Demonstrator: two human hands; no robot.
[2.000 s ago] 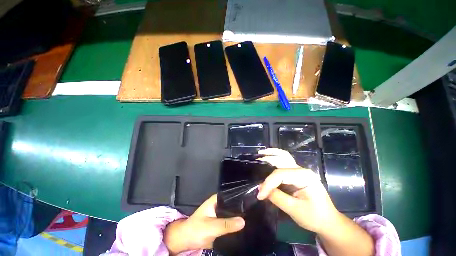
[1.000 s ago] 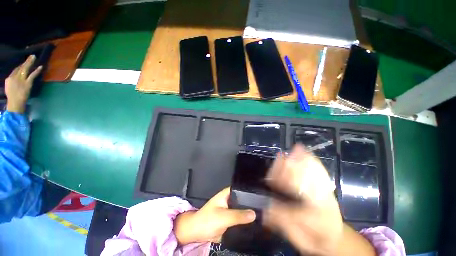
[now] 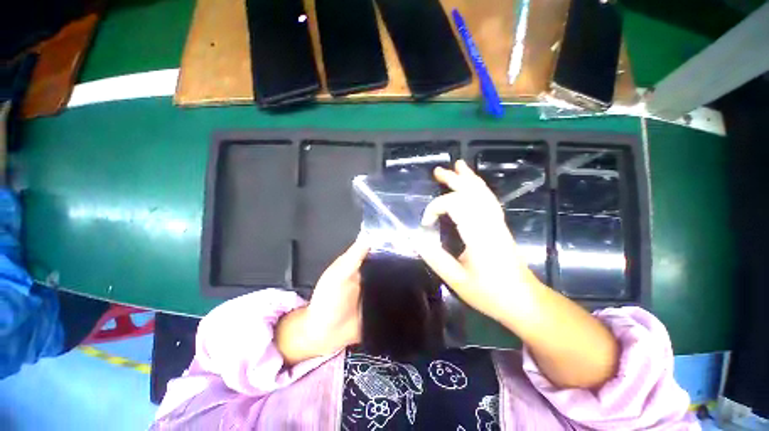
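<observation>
My left hand (image 3: 334,290) holds a black smartphone (image 3: 395,307) from its left side, low in front of my body. Its upper part shows a pale, shiny face with bright streaks, like clear film. My right hand (image 3: 472,227) is at the right of this upper part, thumb and fingers bent at its edge; whether it grips film or the phone I cannot tell. The black tray (image 3: 337,215) lies behind, its two left compartments empty. Dark glossy phones (image 3: 590,257) lie in its three right compartments, partly hidden by my right hand in the middle.
Three black phones (image 3: 348,42) lie on the brown board (image 3: 217,67) at the back, with a blue pen (image 3: 478,63) and a pale stick (image 3: 518,42). Another phone (image 3: 588,55) lies farther right by a white post (image 3: 708,71). A blue sleeve (image 3: 25,290) shows at far left.
The view has tilted down. The phone's upper part now shows a pale, streaked face. My right hand, blurred before, is now clear beside it. The neighbour's hand at left has left the view.
</observation>
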